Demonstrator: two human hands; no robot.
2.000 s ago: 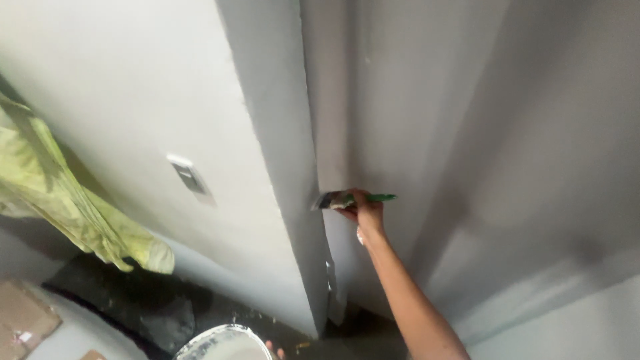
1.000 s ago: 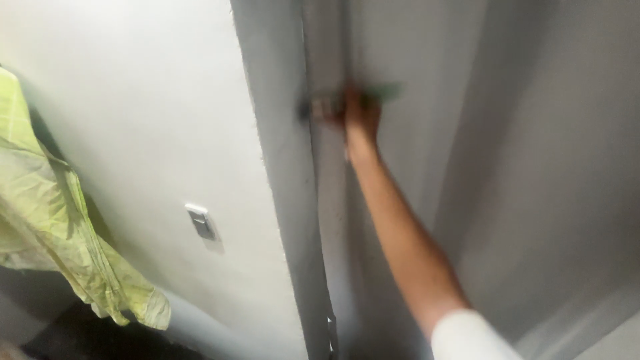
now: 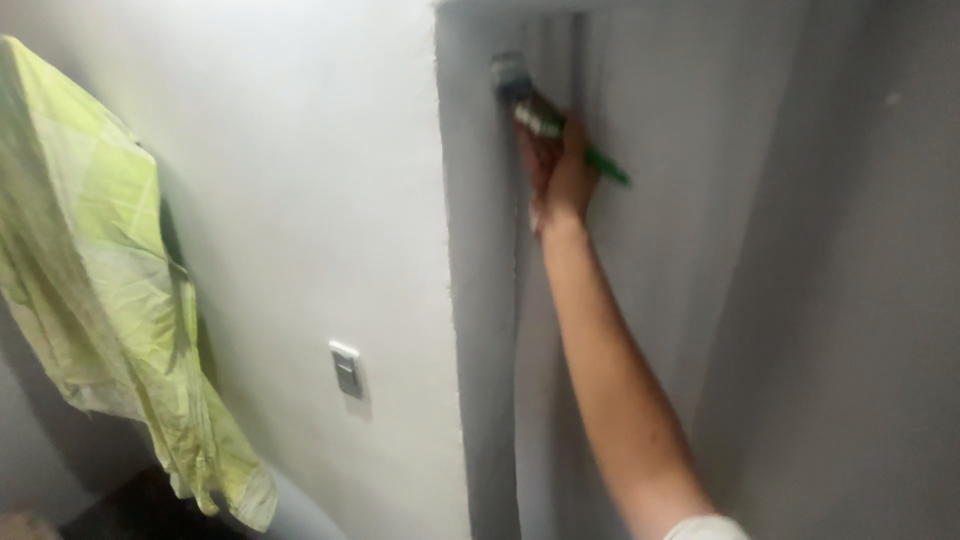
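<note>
My right hand [image 3: 559,169] is closed around the green handle of a paintbrush [image 3: 544,120], high up by the narrow side face of a white wall. The brush's bristle end points up and left, at the grey strip [image 3: 480,262] beside the wall's corner edge; blur hides whether the bristles touch it. The green handle sticks out behind the hand to the lower right. My left hand is outside the view.
A yellow-green cloth [image 3: 142,300] hangs at the left in front of the white wall [image 3: 300,187]. A light switch [image 3: 347,370] sits on that wall. To the right of the corner stretches a grey surface [image 3: 675,225] with darker vertical bands.
My right hand has moved up along the corner with the paintbrush, which now tilts up and left. The bucket and the fingers at its rim have left the view, which has shifted upward.
</note>
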